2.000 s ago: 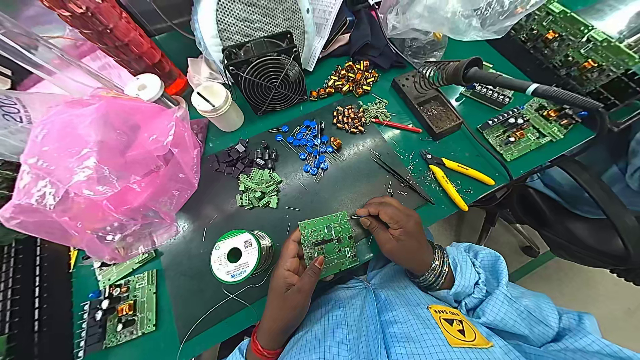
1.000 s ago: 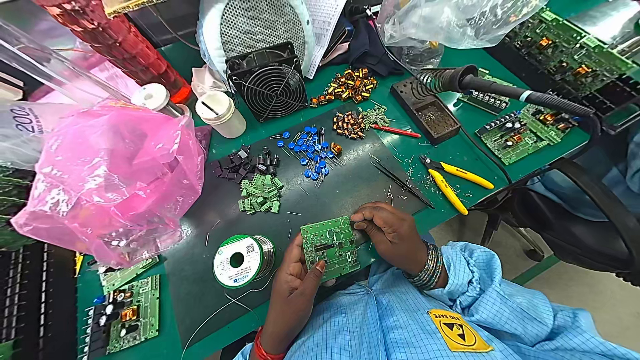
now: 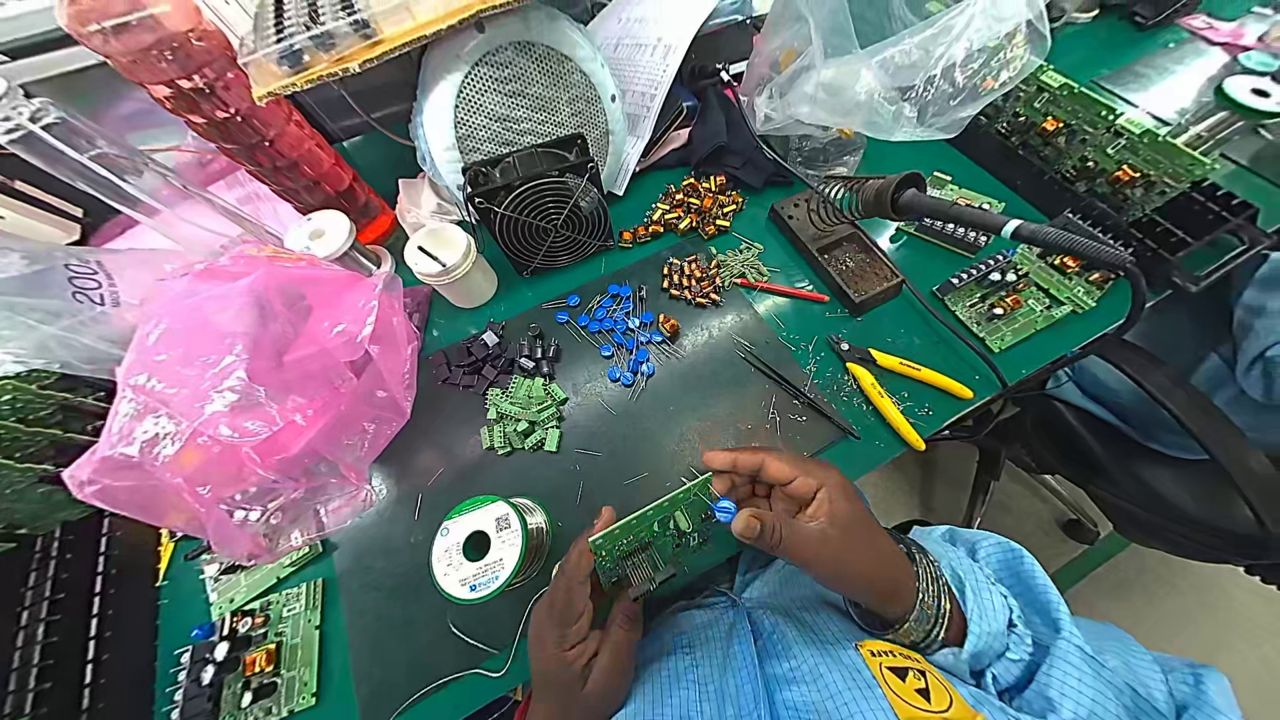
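A green printed circuit board (image 3: 655, 538) is tilted up on edge, gripped along its left side by my left hand (image 3: 583, 625). At the board's upper right corner is a blue disc component (image 3: 725, 510) with thin leads, touching the thumb of my right hand (image 3: 800, 505); its fingers are curled around the board's corner. Whether the disc's leads sit in the board cannot be told. A solder wire spool (image 3: 478, 550) stands left of my left hand. Beyond the board lie blue disc components (image 3: 625, 335), green terminal blocks (image 3: 523, 413) and black components (image 3: 480, 360).
Yellow-handled cutters (image 3: 890, 390) and black tweezers (image 3: 795, 385) lie to the right, near a soldering iron (image 3: 960, 215) in its stand (image 3: 835, 255). A fan (image 3: 540, 205), a white jar (image 3: 452, 263) and a pink plastic bag (image 3: 250, 400) stand at the back and left.
The board has gone from lying nearly flat to tilted up. A blue disc component now shows at its right corner, by my right thumb, where none was visible before.
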